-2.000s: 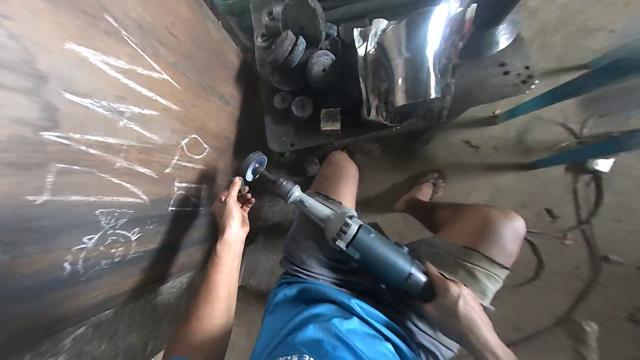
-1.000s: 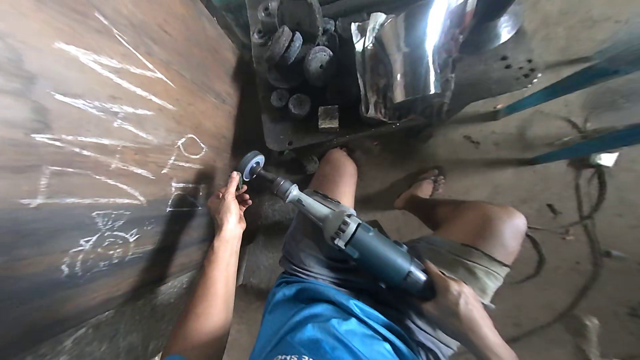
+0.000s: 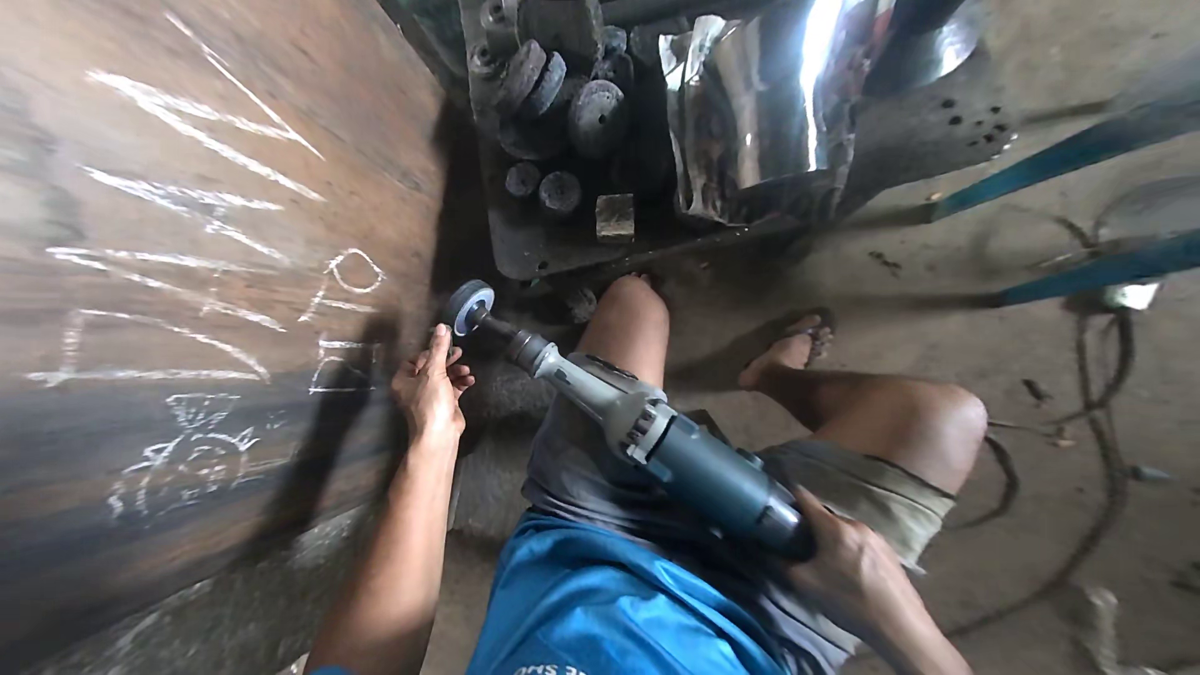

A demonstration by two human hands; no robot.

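Note:
A teal and grey straight grinder (image 3: 722, 483) lies across my lap, its nose pointing up and left. At its tip is a round grinding wheel (image 3: 470, 307) with a pale face. My right hand (image 3: 848, 562) grips the rear end of the body. Beside the wheel's lower left edge is my left hand (image 3: 434, 384), thumb or finger raised, with a small dark piece partly hidden between its fingers; what it is cannot be told.
A dark metal tray (image 3: 525, 258) ahead holds several worn grinding discs (image 3: 597, 117), a small block (image 3: 615, 217) and bent shiny sheet metal (image 3: 764, 112). A chalk-marked board (image 3: 234, 281) stands at left. Teal legs (image 3: 1087, 272) and a cable (image 3: 1116, 469) are at right.

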